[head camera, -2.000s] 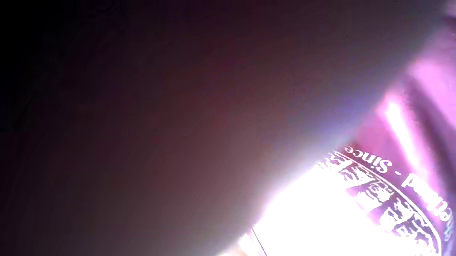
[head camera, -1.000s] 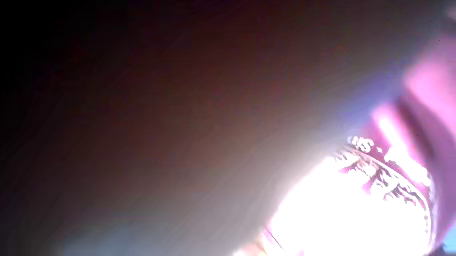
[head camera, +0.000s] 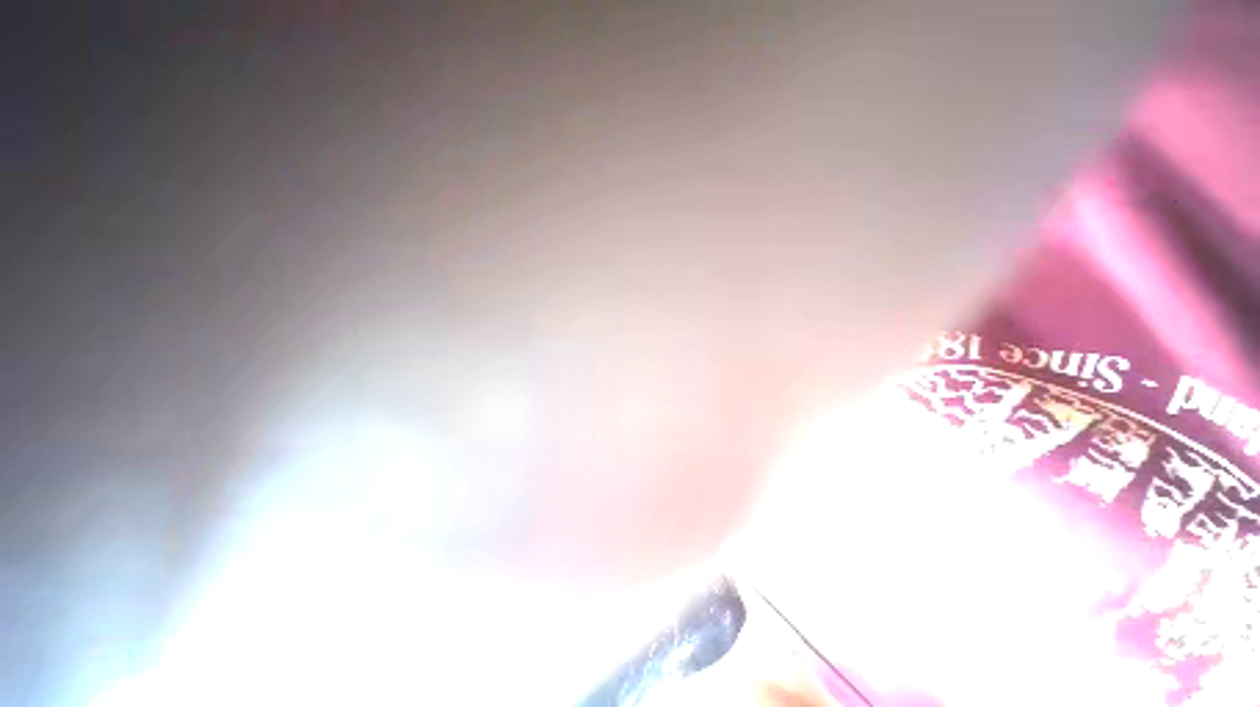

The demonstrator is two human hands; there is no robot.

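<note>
A very close, blurred grey-brown shape (head camera: pixel 525 207) covers the upper left and middle of the picture. It looks like a hand or fingers over the lens, but whether it is left or right cannot be told. No fingertips and no held thing can be made out. Pink-magenta cloth (head camera: pixel 1092 297) with folds shows at the right, with white upside-down print that includes the word "Since" and a curved band of pattern.
The lower middle is washed out to white glare. A small dark grey-blue shape (head camera: pixel 680 646) shows at the bottom edge, with a thin dark line beside it. No table or garment pile can be made out.
The blurred shape has grown lighter, and glare has spread across the lower left. The print on the pink cloth is sharper than one second ago. The grey-blue shape has appeared at the bottom.
</note>
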